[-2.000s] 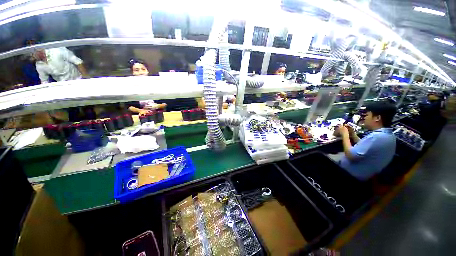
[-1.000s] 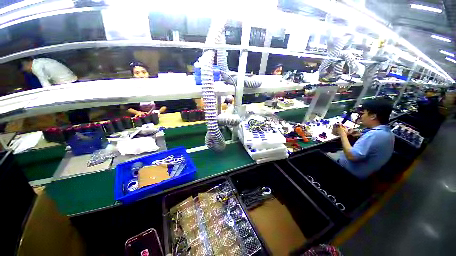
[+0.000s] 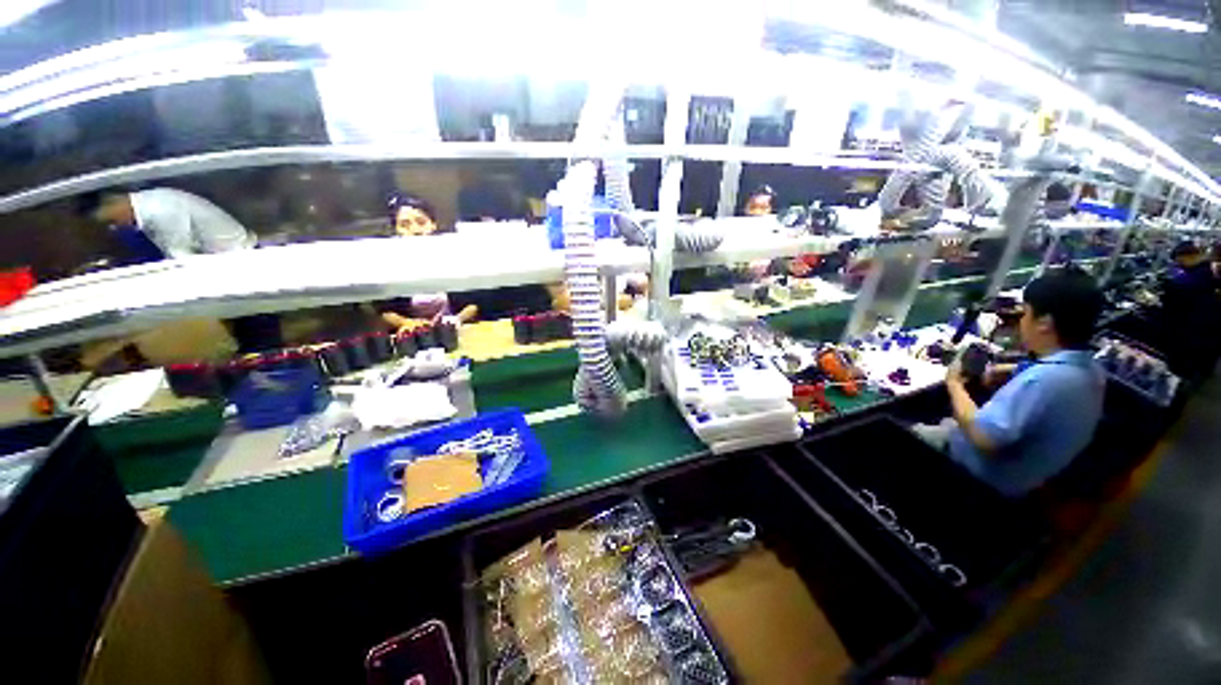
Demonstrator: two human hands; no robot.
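Note:
A smartphone [image 3: 413,657] with a dark screen and reddish edge shows at the bottom edge, left of the parts tray; no fingers can be made out on it. Neither of my hands can be seen. The clear blister tray of parts [image 3: 589,609] stands in a black crate directly before me, with shiny round pockets and brown pieces. The blue parts bin [image 3: 538,468] sits on the green belt beyond, holding white rings, light parts and a tan card. Black cables [image 3: 710,543] lie beside tan cardboard [image 3: 770,616] in the crate right of the tray.
Stacked white trays [image 3: 743,426] stand on the belt, right of a hanging ribbed hose [image 3: 585,288]. Pale rings lie in the far-right black crate [image 3: 857,442]. A person in light blue [image 3: 1044,415] sits at the right. Cardboard flaps [image 3: 168,609] rise at left.
The view has turned left, so everything sits further right in the picture. A black crate now shows at the left edge. The reddish patterned patch at the bottom right has nearly left the view.

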